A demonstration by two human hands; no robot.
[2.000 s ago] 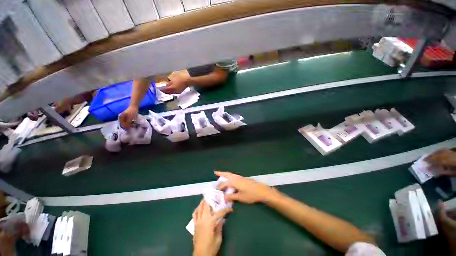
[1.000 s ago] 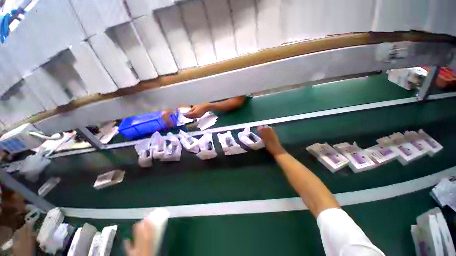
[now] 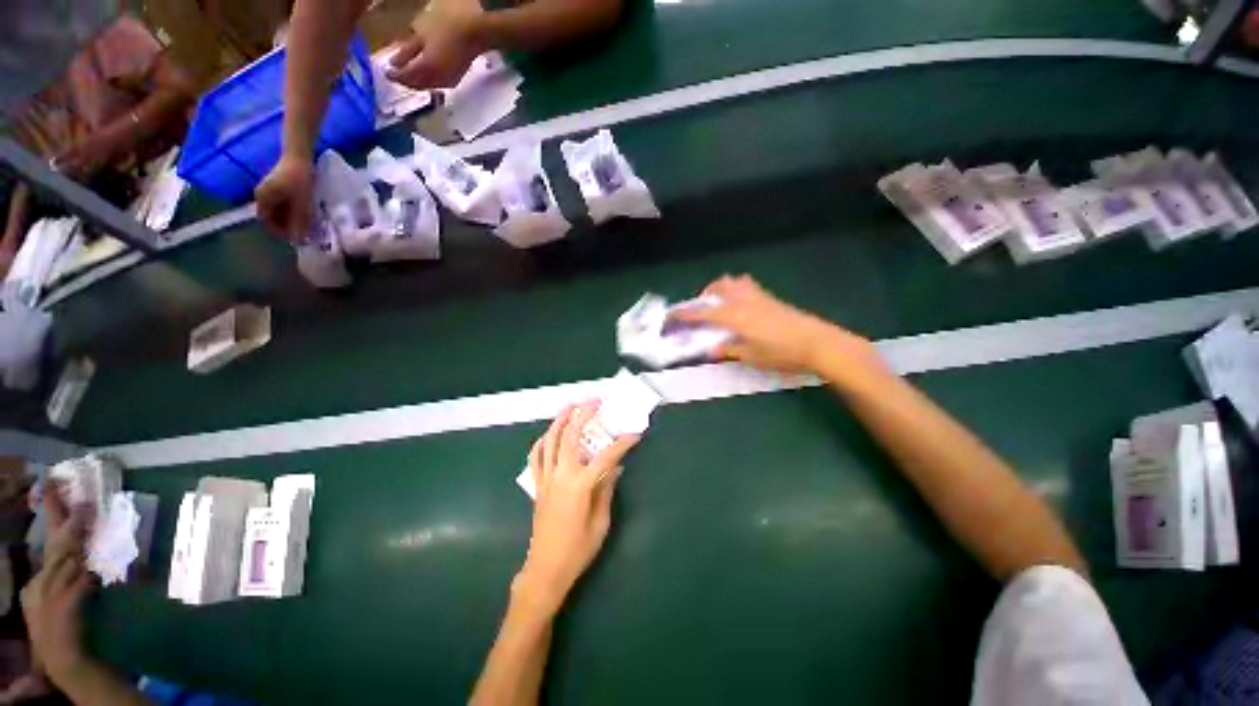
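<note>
My right hand (image 3: 757,326) holds a crumpled white wrapped product (image 3: 655,333) over the white edge strip (image 3: 953,348) of the belt. My left hand (image 3: 568,476) holds a white carton (image 3: 627,406) with its end open, on the near green ledge. My fingers cover much of the carton. The two hands are apart. A row of wrapped products (image 3: 525,196) lies on the far side of the belt. Several cartons with purple pictures (image 3: 1038,214) lie overlapping on the belt at the right.
Another person's hand (image 3: 286,197) is at the wrapped row, by a blue bin (image 3: 235,135). Carton stacks stand on the near ledge at left (image 3: 207,541) and right (image 3: 1157,497). A person's hand (image 3: 58,586) is at far left. A small carton (image 3: 228,338) lies on the belt.
My right hand has come back from the far row with a wrapped product. My left hand has moved right and holds the carton on the ledge. The view has tilted down; the overhead shelf is gone.
</note>
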